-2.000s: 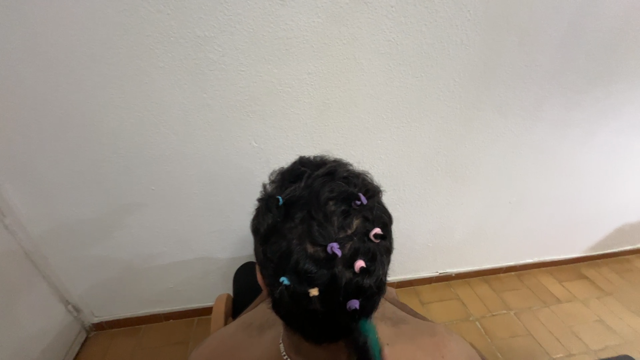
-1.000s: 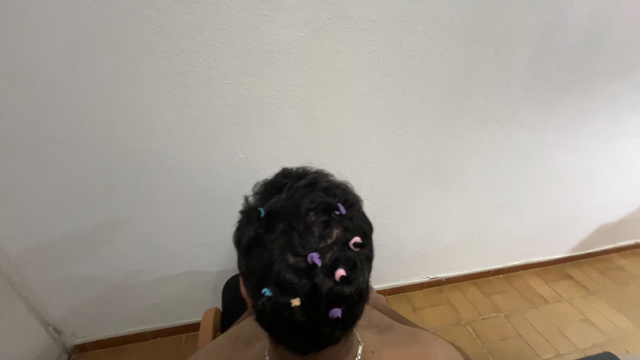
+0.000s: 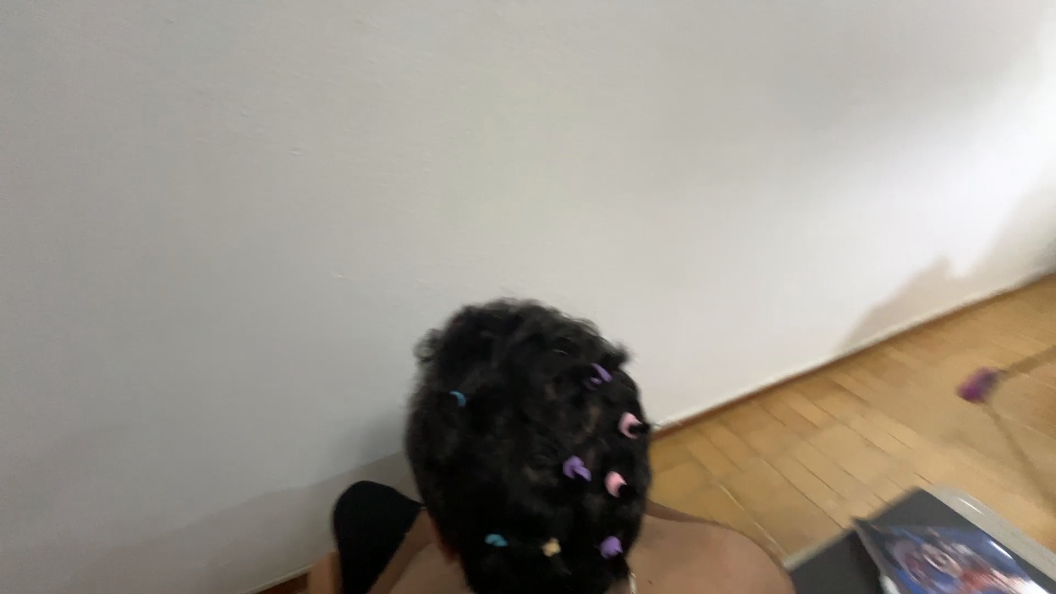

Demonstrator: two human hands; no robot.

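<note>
Neither my left hand nor my right hand is in the head view. Below me is the back of a seated person's head with short, dark curly hair. Small elastic hair ties gather tufts of it: purple ones, with one near the middle, pink ones, with one at the right side, a blue one at the upper left, another blue one low down and a pale yellow one beside it. The person's bare shoulder shows at the lower right.
A white wall stands behind the person, above a wood-patterned floor. At the lower right, a glossy printed item lies on a dark, grey-edged surface. A blurred purple object shows at the right. A black rounded object is left of the neck.
The view has swung to the right, showing the dark surface and printed item more fully. The teal-and-dark thing at the nape two seconds ago is out of sight.
</note>
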